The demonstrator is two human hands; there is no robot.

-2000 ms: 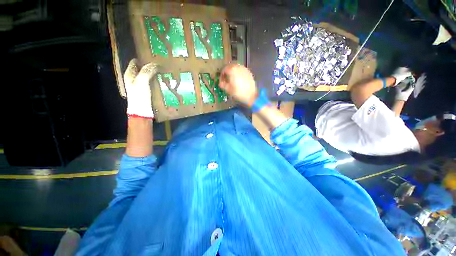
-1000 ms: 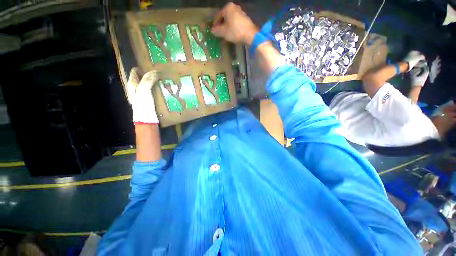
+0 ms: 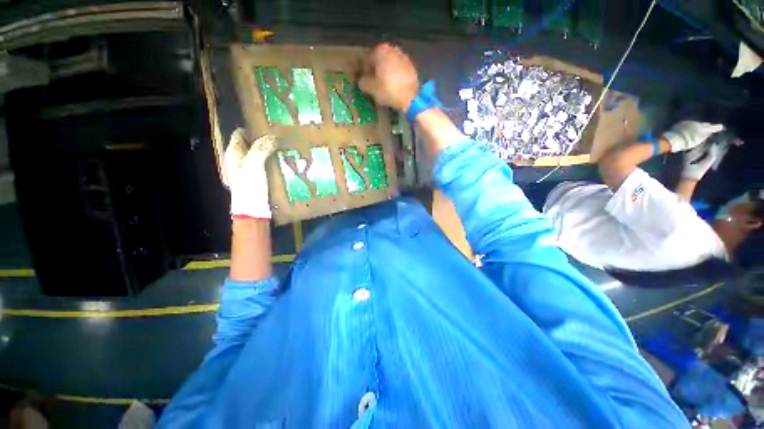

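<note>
The tan-brown board carrier (image 3: pixel 322 136) lies in front of me, with several bright green circuit boards (image 3: pixel 308 96) showing through its cutouts. My left hand (image 3: pixel 250 174), in a white knit glove with a red cuff, grips the carrier's left edge. My bare right hand (image 3: pixel 391 75), with a blue wrist band, is over the carrier's upper right corner, fingers bent at the upper right board and covering part of it. Whether the right fingers hold a small part cannot be told.
A heap of small silver metal pieces (image 3: pixel 526 109) lies in a cardboard tray (image 3: pixel 580 159) at right. A black cabinet (image 3: pixel 92 209) stands at left. A white-shirted person (image 3: pixel 645 219) with gloved hands is at right. Green boards (image 3: pixel 507 12) show at the top.
My right hand has moved from the lower right board to the upper right board. My left hand stays on the left edge. The whole view has shifted slightly.
</note>
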